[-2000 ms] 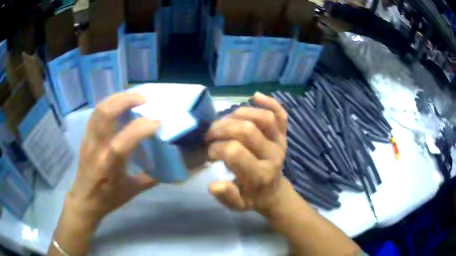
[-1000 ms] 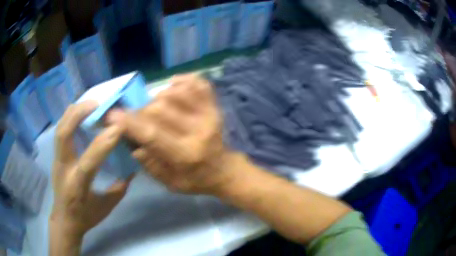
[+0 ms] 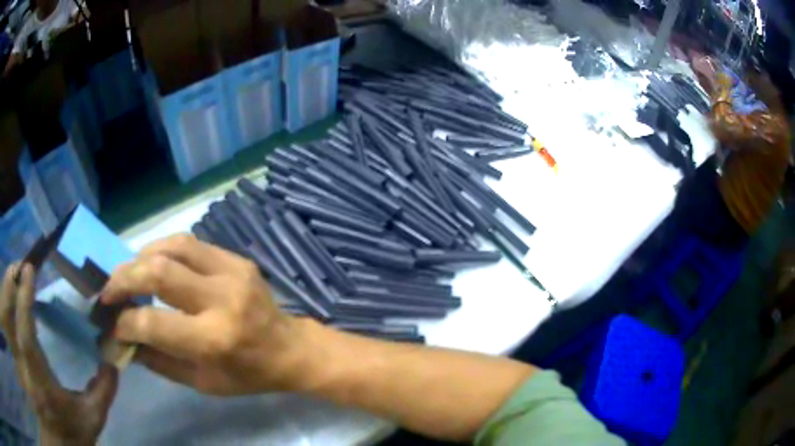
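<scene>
A light blue retail box point(image 3: 91, 246) is at the left, its flaps partly open at the end facing my right hand, with brown inner faces showing. My left hand point(image 3: 52, 383) holds it from the left and below, near the picture's left edge. My right hand point(image 3: 205, 318) has its fingertips on the box's flaps at the open end, pinching a flap. Part of the box is hidden behind my right fingers.
Black tubes point(image 3: 375, 209) lie in a loose pile on the white-covered table point(image 3: 601, 205). Standing open cartons point(image 3: 253, 104) line the back and left. A red-yellow item point(image 3: 544, 153) lies beside the tubes. A blue stool point(image 3: 634, 379) and an orange-brown bag point(image 3: 754, 148) are at the right.
The view has swung right, so the cartons and tubes sit further left and more of the stool shows. The box has turned in my hands, and my right hand has moved onto its flaps.
</scene>
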